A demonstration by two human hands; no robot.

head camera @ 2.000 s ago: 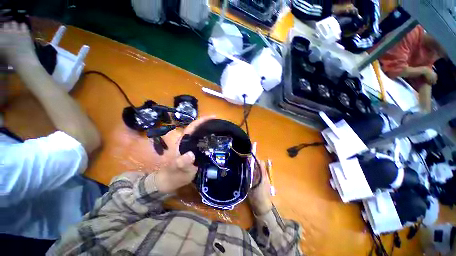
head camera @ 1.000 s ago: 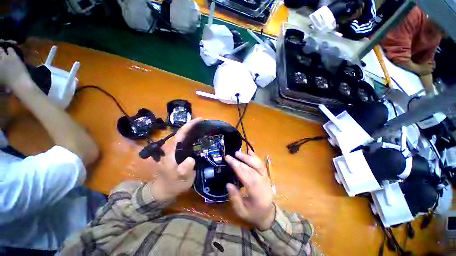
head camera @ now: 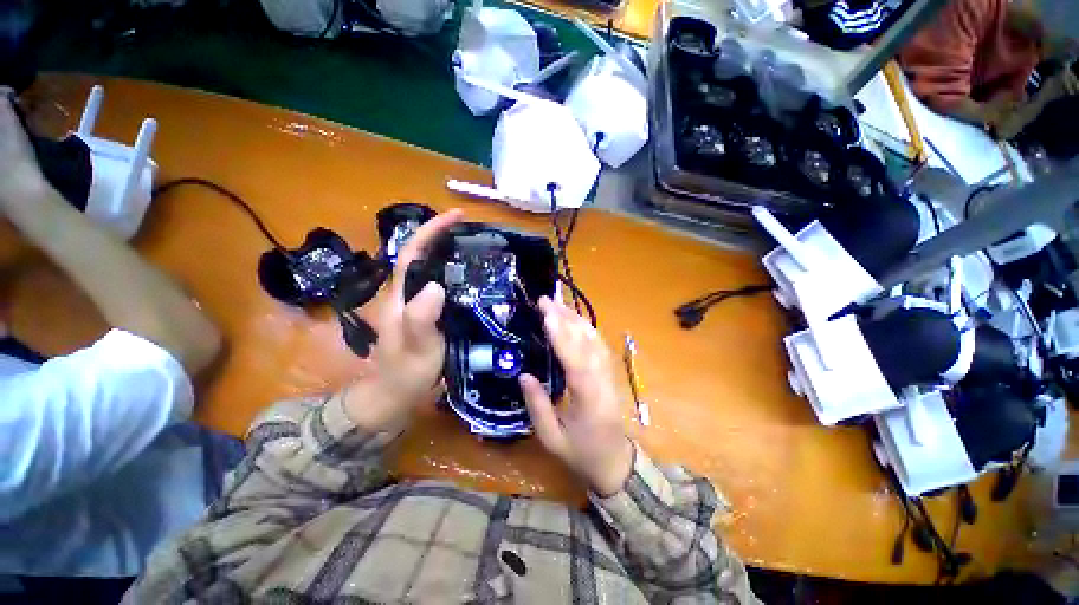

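The camera unit (head camera: 473,408) lies on the bench in front of me, its open side up. The circuit board (head camera: 483,279) shows inside the black head shell (head camera: 538,251), with thin internal wires (head camera: 491,321) running down from it. A round part with a blue-violet shine sits in the lower opening. My left hand (head camera: 408,343) holds the shell's left side, thumb at its rim. My right hand (head camera: 582,390) is at the right side, its fingers apart at the edge of the opening; whether it grips a wire cannot be told.
Loose lens modules (head camera: 317,272) lie at left, and a slim tool (head camera: 635,381) lies at right. White housings (head camera: 542,154) stand behind. A parts tray (head camera: 757,148) and several camera units (head camera: 834,366) are at right. Another person's arm (head camera: 112,242) is at left.
The camera unit turned and shifted in the view. My right hand came from the unit's outer side to over its opening, and its fingers are now lower around the opening's right edge.
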